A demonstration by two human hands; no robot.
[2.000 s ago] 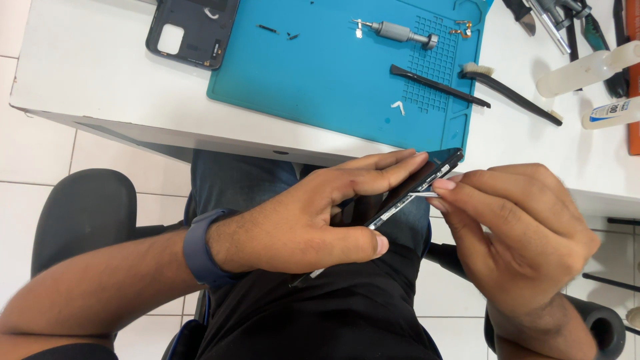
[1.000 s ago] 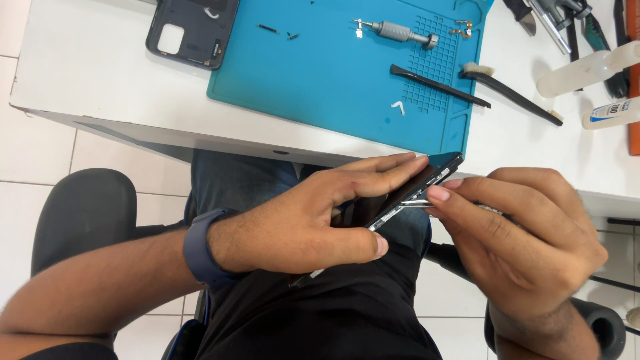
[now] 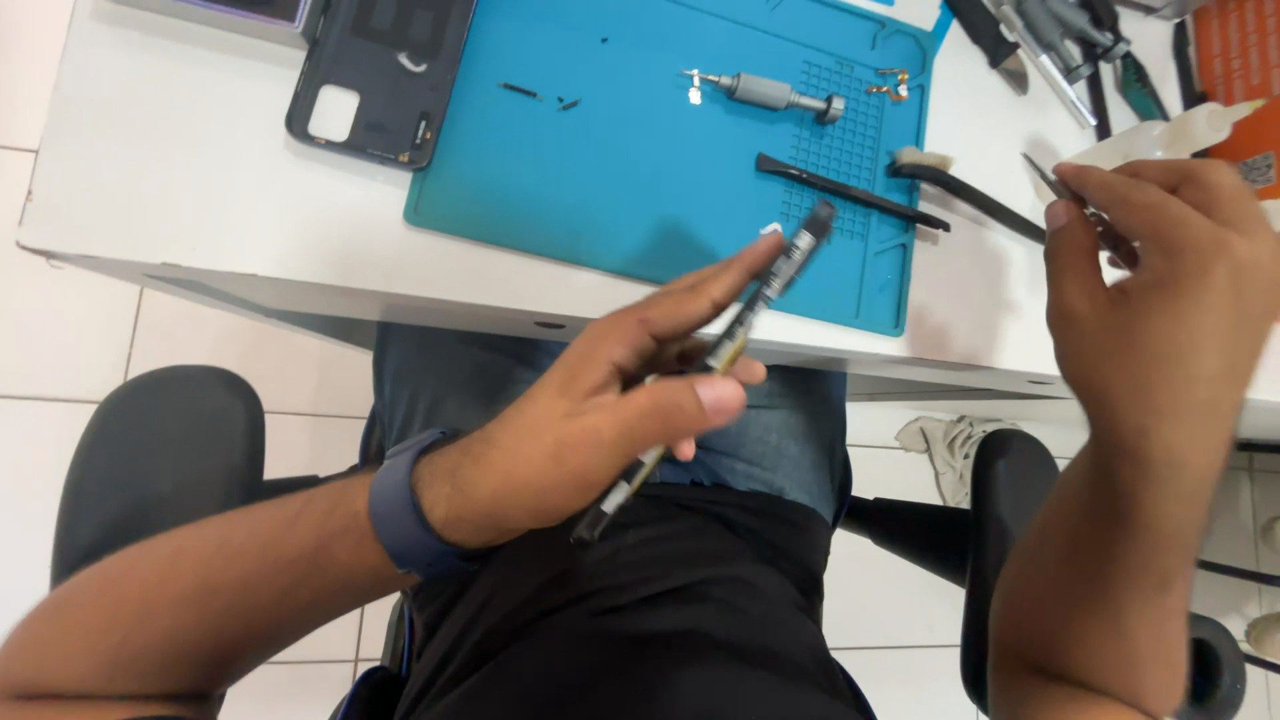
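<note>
My left hand (image 3: 620,400) grips an opened smartphone body (image 3: 785,275), which is tilted edge-up above my lap, its upper end over the mat's front edge. My right hand (image 3: 1160,240) is at the right above the white table, pinching a slim metal tool (image 3: 1045,178), perhaps tweezers; its rear part is hidden by the fingers. A black spudger (image 3: 850,193) and a grey precision screwdriver (image 3: 765,92) lie on the blue repair mat (image 3: 560,190). Beside the mat is a black-handled brush (image 3: 970,195). A dark phone back cover (image 3: 385,85) rests at the mat's left edge.
Small dark parts (image 3: 520,91) and a copper-coloured flex part (image 3: 890,85) lie on the mat. A translucent bottle (image 3: 1150,140), pliers (image 3: 1140,90) and other tools crowd the back right. The white table's front edge (image 3: 480,290) runs above my lap. Chair armrests (image 3: 160,460) flank me.
My right hand has moved away from the phone, to the right and up over the table, still with the metal tool. My left hand keeps the phone, now turned more edge-on.
</note>
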